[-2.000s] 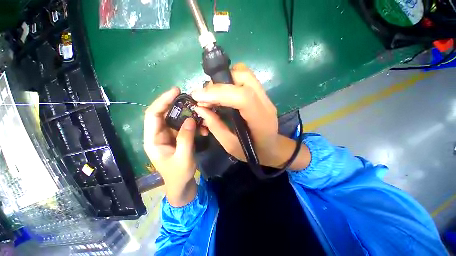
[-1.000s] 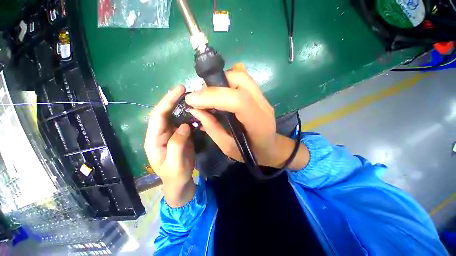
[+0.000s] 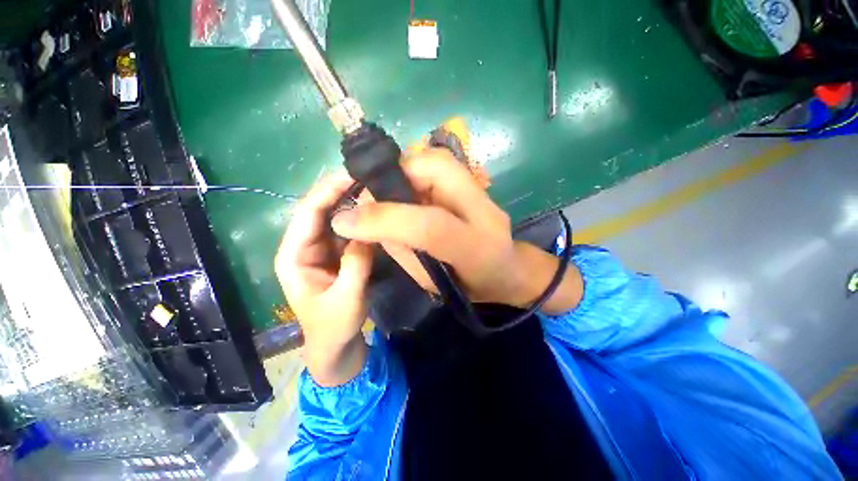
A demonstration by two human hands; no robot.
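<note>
My right hand [image 3: 452, 230] is closed round the black handle of the soldering iron [image 3: 372, 160]. Its silver collar and metal barrel point up and left, and the tip is cut off by the top edge. My left hand [image 3: 325, 272] is curled against my right fingertips around the device housing [image 3: 353, 199]. Only a small dark part of the housing shows; the fingers cover the rest. The thin solder wire [image 3: 246, 191] runs in from the left over the tray to my left fingers. The orange block [image 3: 454, 136] lies on the mat behind my right hand.
A black parts tray [image 3: 141, 244] stands at the left, with clear ridged plastic beyond it. A plastic bag [image 3: 254, 21], a silver-white battery [image 3: 423, 39] and dark tweezers [image 3: 552, 85] lie on the green mat. A fan [image 3: 753, 23] is at the bench's far right edge.
The soldering iron has tilted further left. My right hand has turned with it and its fingers now cover the housing. More of the orange block shows behind that hand.
</note>
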